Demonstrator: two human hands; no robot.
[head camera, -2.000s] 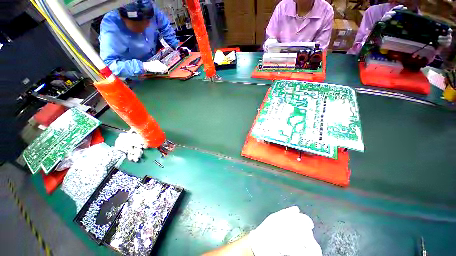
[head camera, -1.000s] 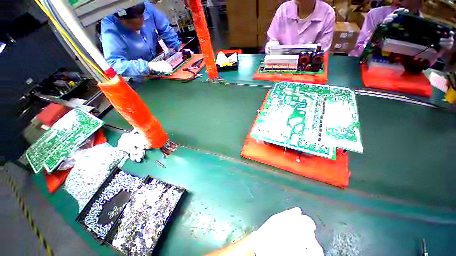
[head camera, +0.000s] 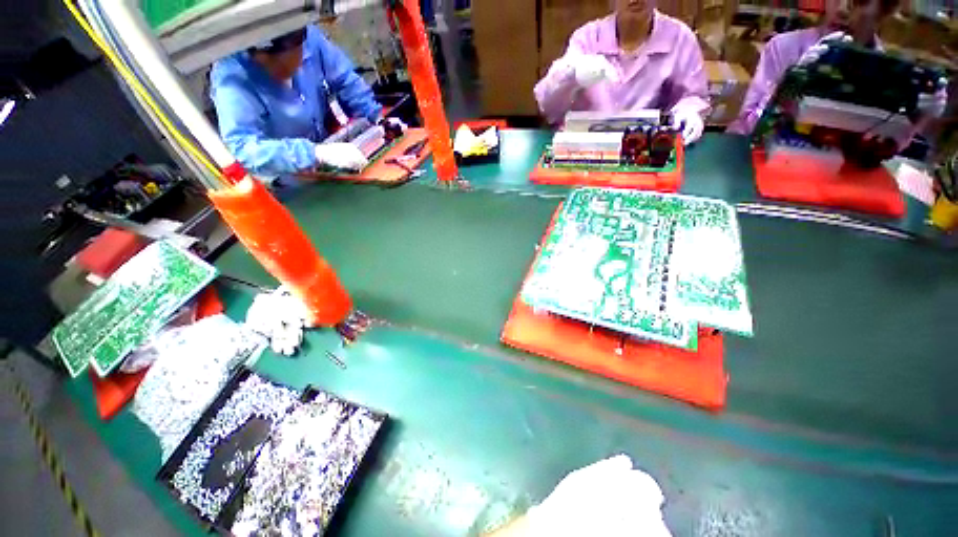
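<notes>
My left hand, in a white glove, is at the bottom centre, cut off by the lower edge. Its fingers are bunched and I cannot tell whether it holds anything. My right hand is out of the picture. Beyond my left hand, a pale green board lies solder side up, raised above a red-orange pad. A black two-part tray at the lower left holds heaps of small silvery screws; its left part shows a bare dark patch.
A whitish bag, a white glove bundle and another green board lie left. An orange-wrapped post stands beside them. Across the green bench are several co-workers, with boards on red pads.
The view has shifted, so my left hand and the near board appear lower. The middle co-worker in pink has raised one gloved hand off the board.
</notes>
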